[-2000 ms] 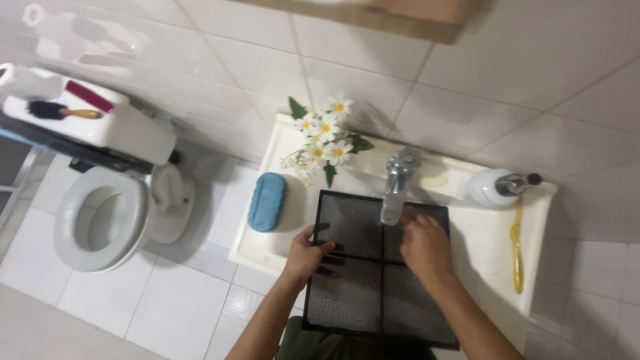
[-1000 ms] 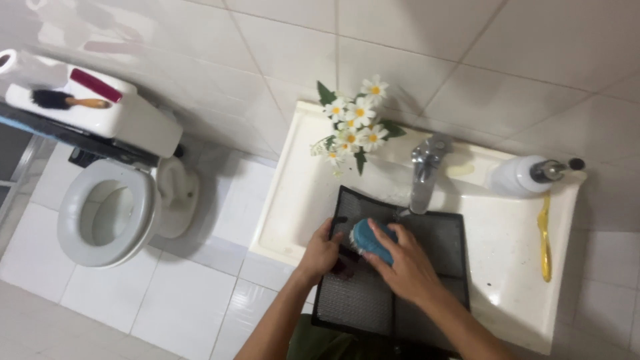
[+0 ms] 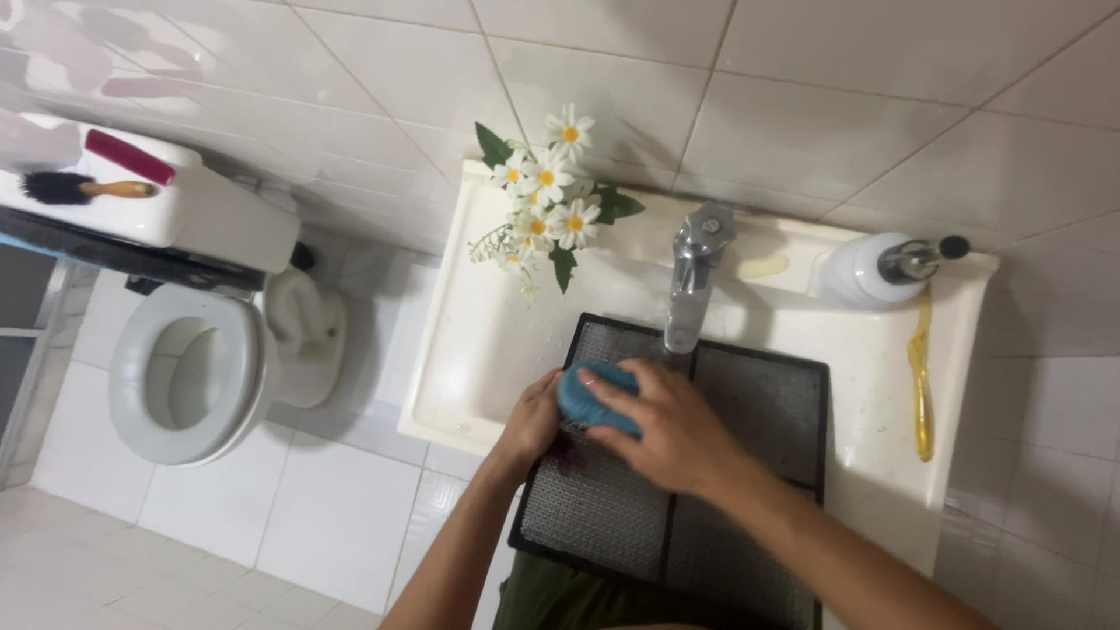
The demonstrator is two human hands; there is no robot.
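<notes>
A black-framed mesh filter screen (image 3: pixel 604 499) lies tilted over the front of the cream sink (image 3: pixel 499 350), its upper edge beneath the chrome faucet (image 3: pixel 693 280). My left hand (image 3: pixel 532 424) grips the screen's left edge. In my right hand (image 3: pixel 669 424) is a blue scrub brush (image 3: pixel 599 395), bristles down against the mesh near that same edge, close beside my left fingers. Part of the screen is hidden under my right hand and forearm.
Artificial white daisies (image 3: pixel 547 206) stand at the sink's back left corner. A white pump bottle (image 3: pixel 866 271) and a yellow-handled toothbrush (image 3: pixel 920 385) occupy the right side. Left of the sink is a toilet (image 3: pixel 188 376); its tank holds a hairbrush (image 3: pixel 87 188) and a red comb (image 3: pixel 129 157).
The blue brush lay on the sink's left rim two seconds ago; my right hand then took it to the screen. Since one second ago, it has moved nearer the screen's left edge.
</notes>
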